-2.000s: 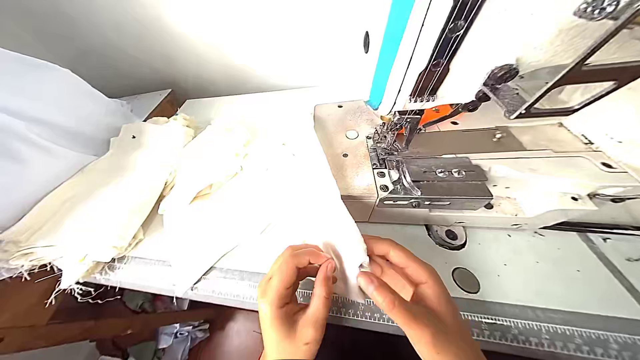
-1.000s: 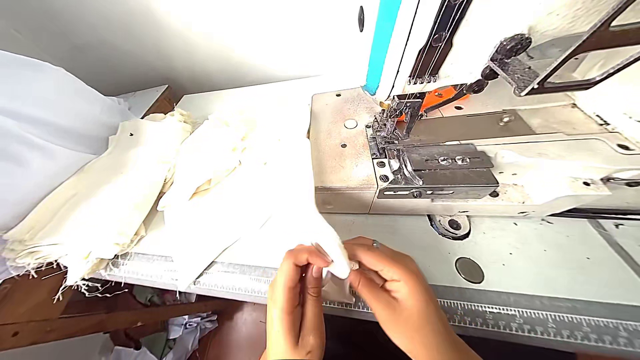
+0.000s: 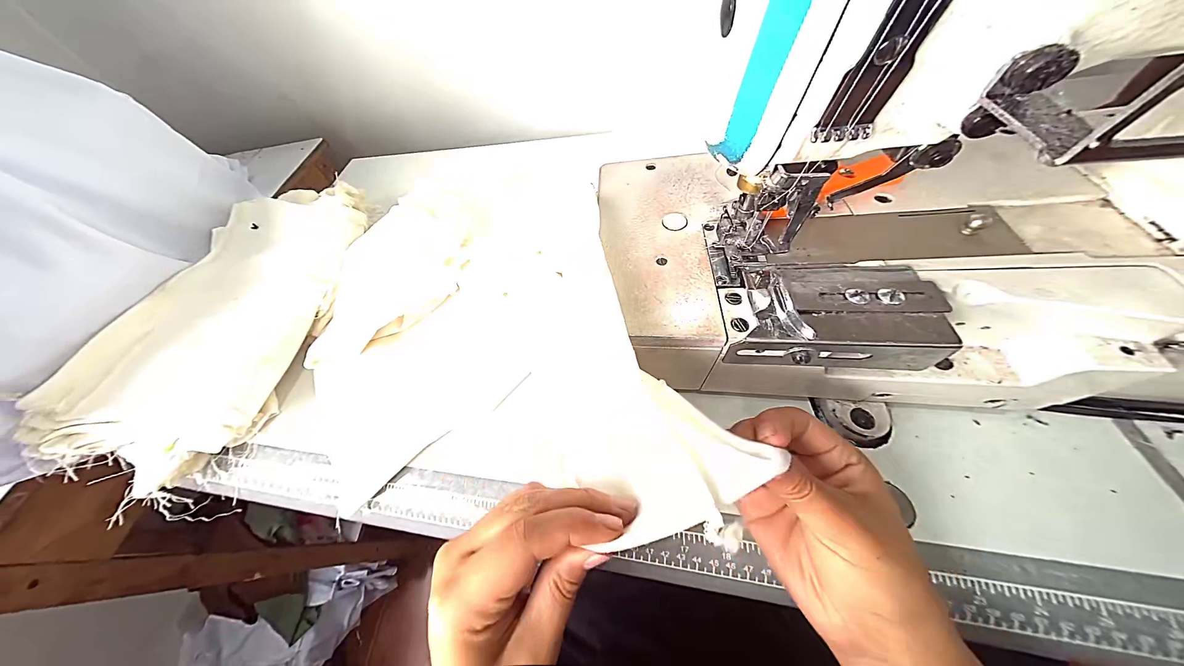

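A white fabric piece (image 3: 684,462) stretches from the cloth on the table down to my hands at the front edge. My left hand (image 3: 536,564) pinches its lower edge between thumb and fingers. Higher and to the right, my right hand (image 3: 814,509) grips a folded corner of the same piece between thumb and fingers. Frayed threads hang from the fabric between the hands. Behind them stands an industrial sewing machine, its presser foot and needle area (image 3: 745,231) above a metal bed (image 3: 657,296); no fabric is seen under the foot.
Cream fabric pieces with frayed ends lie in a stack (image 3: 203,324) at the left, beside more loose cream cloth (image 3: 398,268). White cloth (image 3: 83,203) hangs at the far left. A measuring tape strip (image 3: 1036,601) runs along the table's front edge. Cloth scraps (image 3: 333,601) lie below the table.
My hands have moved apart, and the fabric edge is now spread between them. Earlier they were close together on the fabric's end.
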